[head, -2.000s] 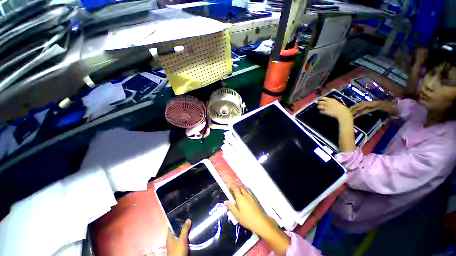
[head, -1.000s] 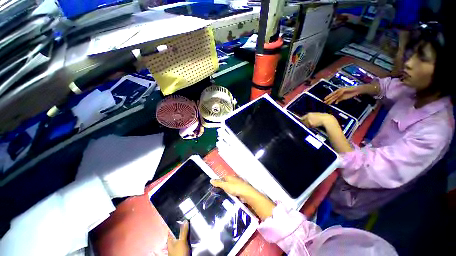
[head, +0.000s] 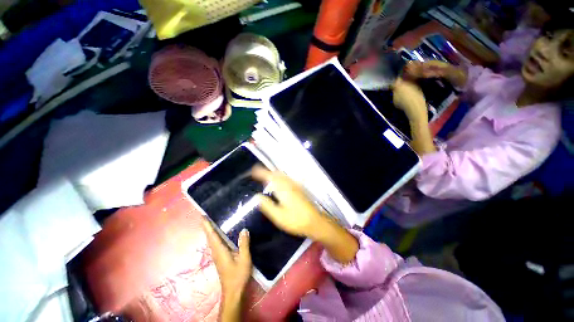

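A tablet (head: 267, 242) with a glossy black screen and white border lies at a slant before me on the red bench. My left hand (head: 231, 267) is at its lower left edge, thumb over the screen, the other fingers along the side and partly hidden. My right hand (head: 286, 204) is over the upper right part of the screen, fingers apart and slightly blurred. I see nothing held in it; whether the fingertips touch the screen I cannot tell. A glare streak crosses the screen.
A stack of tablets (head: 343, 135) with white layers stands close on the right. White sheets (head: 104, 151) lie at the left. A pink fan (head: 185, 75), a cream fan (head: 252, 69) and an orange post (head: 333, 25) stand behind. A co-worker (head: 497, 135) sits at the right.
The view has shifted, so the fans and stack sit higher in it. My right hand has moved from the tablet's right edge to over its screen. The co-worker's hands have moved.
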